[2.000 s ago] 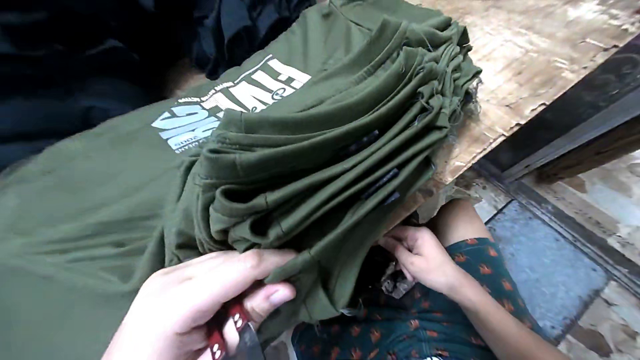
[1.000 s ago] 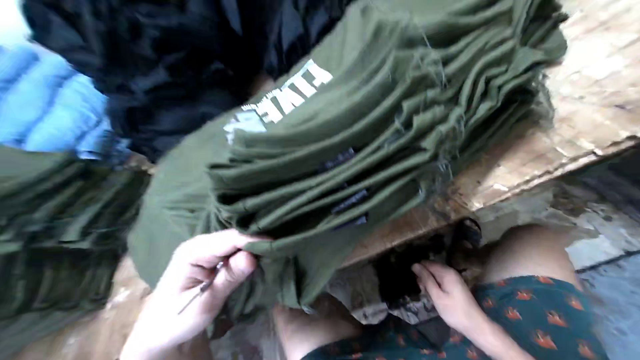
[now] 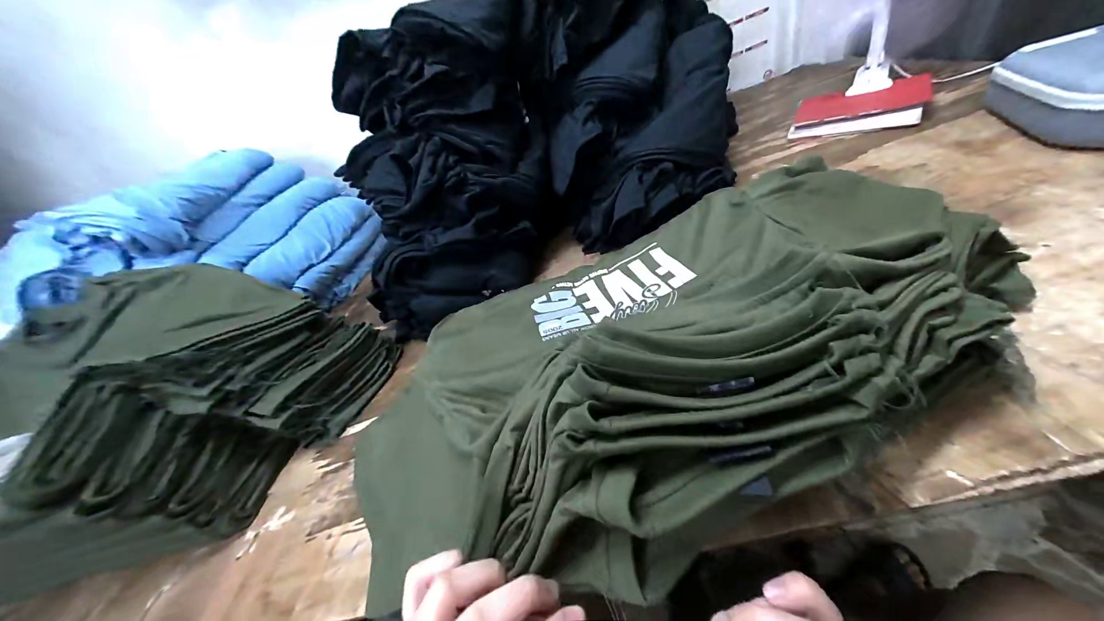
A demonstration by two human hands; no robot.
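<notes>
A thick stack of olive green T-shirts (image 3: 733, 371), the top one with a white and pale blue print, lies on the wooden table, its neckbands and small dark neck labels toward me. At the bottom edge my left hand (image 3: 487, 591) has curled fingers beside the lower hem of the stack; its palm is cut off and whether it grips something cannot be told. To its right, my right hand (image 3: 780, 599) is only partly in view, below the stack, and what it may hold is hidden. No tool shows in either hand.
More folded olive shirts (image 3: 190, 379) lie at left, with light blue garments (image 3: 259, 224) behind. Black garments (image 3: 535, 147) are heaped at the back. A white stand on a red booklet (image 3: 862, 108) and a grey padded object (image 3: 1052, 90) are at the upper right of the wooden table (image 3: 1018, 431).
My left hand has moved from the shirt edges to the bottom of the view; the small scissors-like tool seen in it earlier no longer shows. The view has widened over the table.
</notes>
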